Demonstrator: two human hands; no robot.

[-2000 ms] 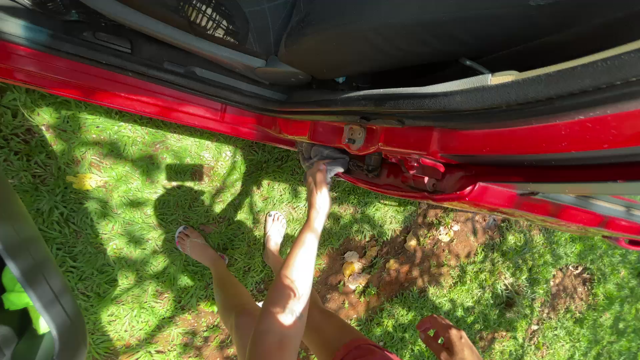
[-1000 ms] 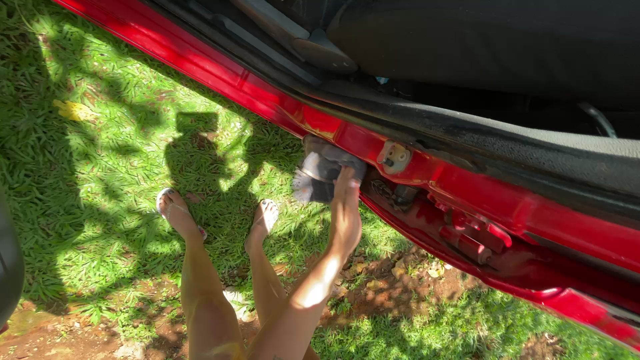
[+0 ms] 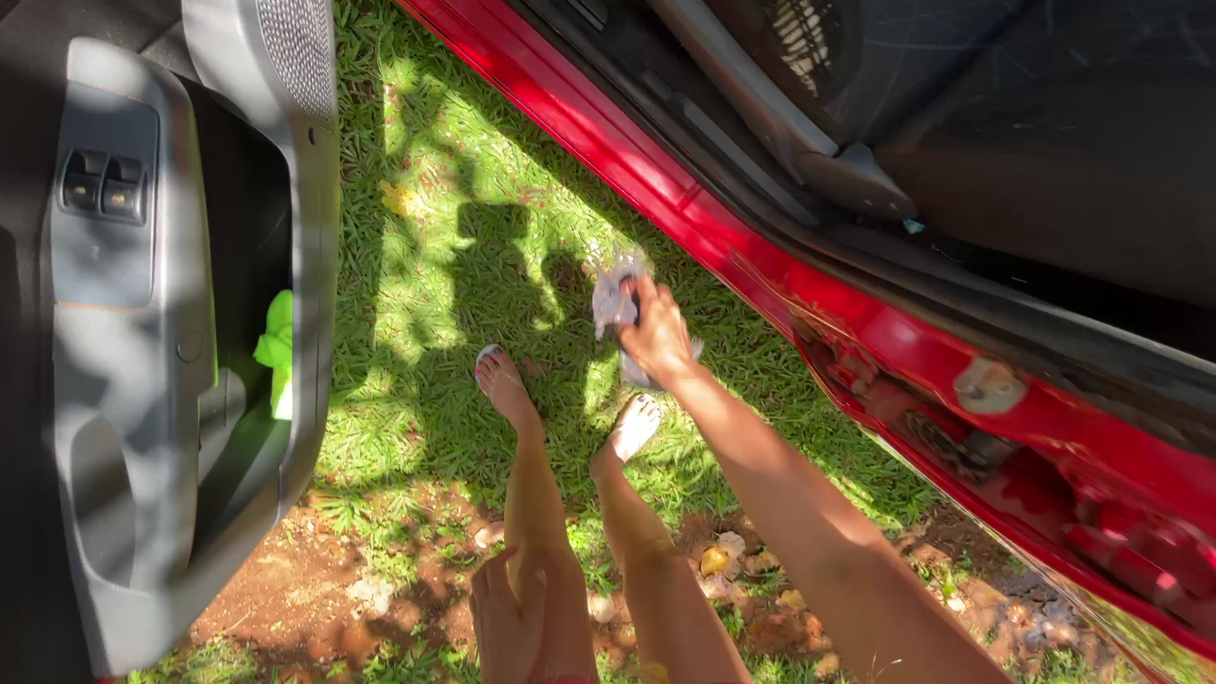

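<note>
A crumpled grey cloth is in the grip of my right hand, above the grass and left of the car's red door sill. Part of the cloth hangs below the hand, near my foot. My left hand rests against my left leg near the bottom edge, with no object visible in it; its fingers are partly hidden. The metal striker plate on the red door frame lies to the right of my right arm.
An open car door panel with window switches stands at the left. A bright green item is in its pocket. The dark car interior fills the upper right. Bare soil and fallen leaves are near my legs.
My right hand has moved off the red door frame, still holding the cloth, and is now over the grass. The view has turned left, and more of the open door shows.
</note>
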